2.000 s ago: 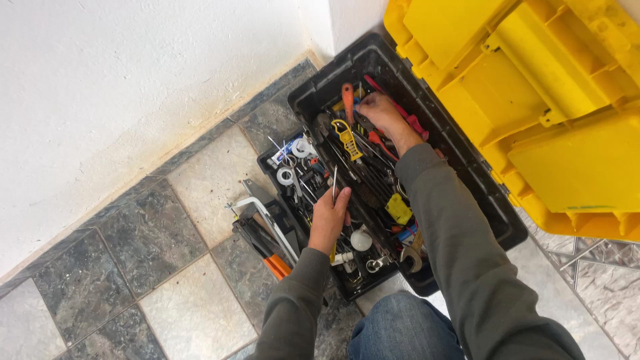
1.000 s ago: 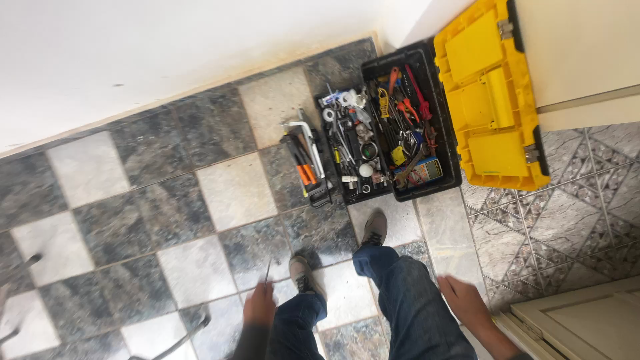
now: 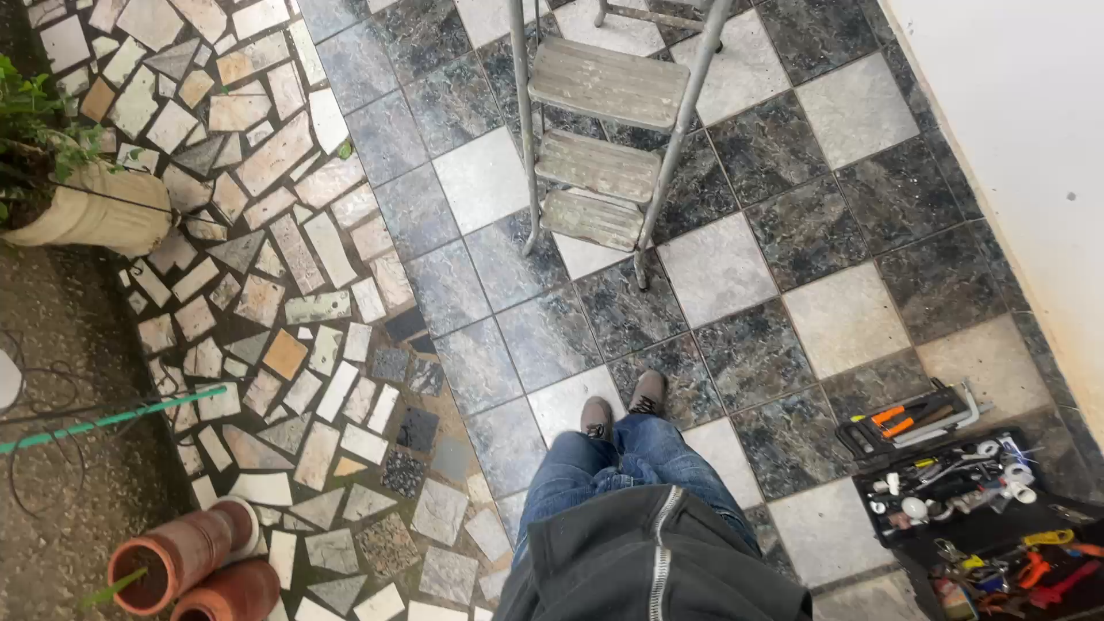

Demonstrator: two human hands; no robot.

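Observation:
Neither my left hand nor my right hand shows in the head view now; whether they hold anything is hidden. My jeans (image 3: 638, 457) and grey shoes (image 3: 648, 392) are at the lower middle, below a dark zipped jacket (image 3: 595, 552). At the lower right, the black toolbox (image 3: 927, 578) stands open with pliers and other hand tools inside. A black tray (image 3: 871, 513) of small parts and white fittings lies beside it. Orange-handled tools (image 3: 901, 418) and a metal-framed hacksaw (image 3: 949, 423) rest next to the tray.
A metal stepladder (image 3: 604, 164) with worn treads stands on the checkered tiles ahead. The white wall (image 3: 1026, 129) runs along the right. To the left are stone paving (image 3: 285, 285), a potted plant (image 3: 103, 207), terracotta pots (image 3: 172, 552) and a green rod (image 3: 129, 414).
The view has swung far away from the toolbox toward the stepladder. Two seconds ago both hands were at the toolbox; one second ago they were apart above the floor, and now both are out of view.

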